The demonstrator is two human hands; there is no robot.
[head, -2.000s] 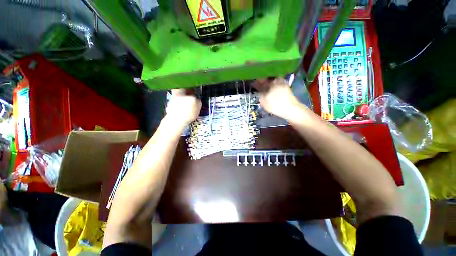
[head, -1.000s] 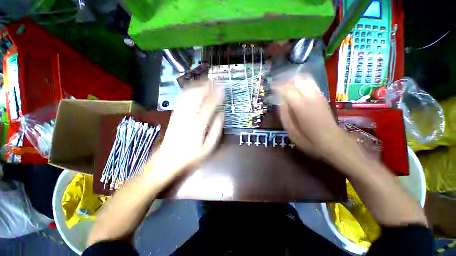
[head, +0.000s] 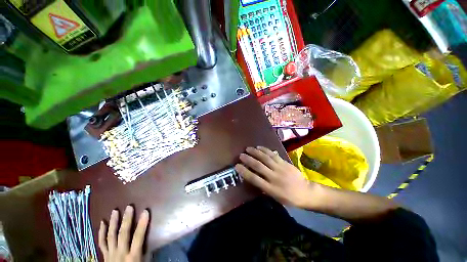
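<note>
A dense pile of thin white-grey cables with gold-coloured ends (head: 153, 133) lies at the press bed and on the board. A narrow silvery toothed bar (head: 212, 182) lies on the red-brown board, teeth towards me. My right hand (head: 274, 176) is over the bar's right end, fingers spread; its thumb and any grip underneath are hidden. My left hand (head: 124, 238) is palm down at the board's front, fingers apart and empty, cut off by the lower edge. A separate cable bundle (head: 73, 225) lies left of it.
The green upper platen (head: 110, 66) overhangs the grey machine bed (head: 217, 89). At right are the control panel (head: 266, 41), a red tray (head: 327, 115) with a patterned item, a white bucket (head: 371, 138) and yellow bags (head: 404, 87). A cardboard box (head: 30, 187) is at left.
The view has turned and shifted right. Both hands have come away from the pile towards the board's front. The bar now lies farther from the pile, with my right hand over its end.
</note>
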